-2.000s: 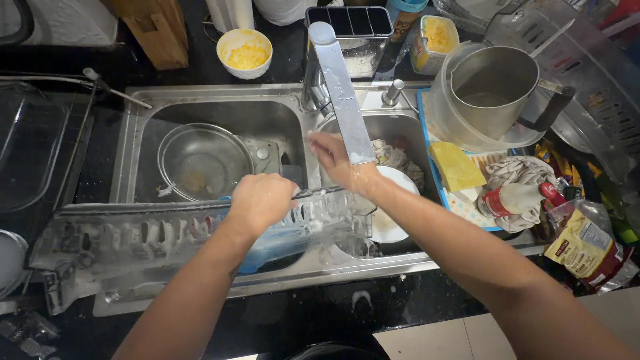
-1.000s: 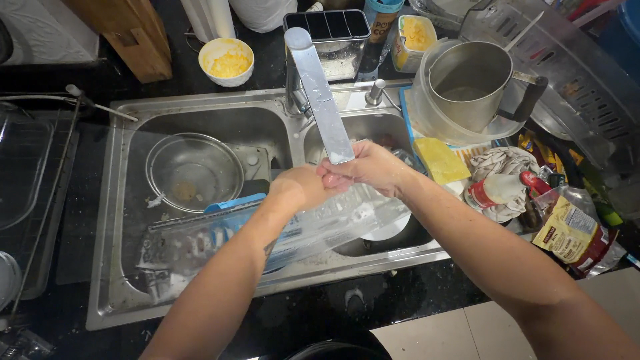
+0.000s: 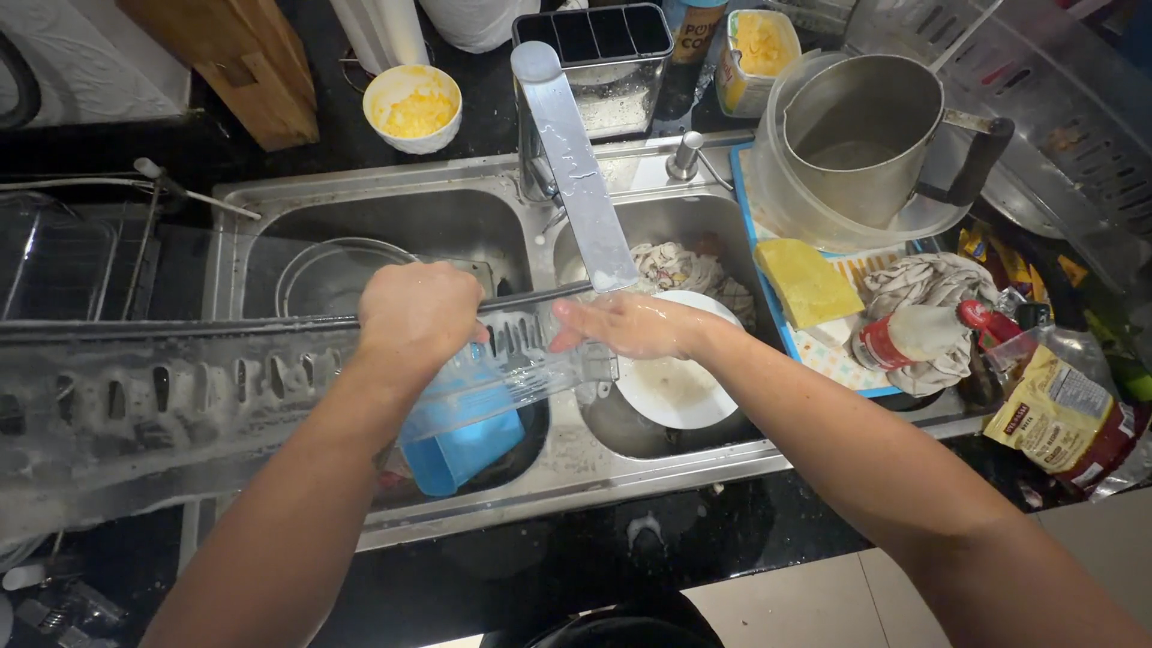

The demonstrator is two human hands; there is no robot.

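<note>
A long clear plastic panel with slots (image 3: 207,396), wet and streaked with foam, extends from the left edge across the double-bowl sink. My left hand (image 3: 418,310) is closed over its dark upper rim. My right hand (image 3: 630,326) lies at the panel's right end, under the faucet spout (image 3: 576,171), fingers stretched out and touching the wet plastic. Beneath the panel in the left bowl are a blue plastic container (image 3: 468,450) and a round clear lid or bowl (image 3: 315,265), both partly hidden. A white plate (image 3: 670,396) and a wet cloth (image 3: 675,268) lie in the right bowl.
Right of the sink, a tray holds a metal mug (image 3: 855,135) in a plastic tub, a yellow sponge cloth (image 3: 808,283) and a bottle (image 3: 909,337). Behind stand a bowl of yellow food (image 3: 414,112) and a compartmented caddy (image 3: 594,67). A wire rack (image 3: 139,261) is at left.
The panel has shifted left and up from its position low over the sink one second ago. My hands, close together then, are now apart, the left one further left.
</note>
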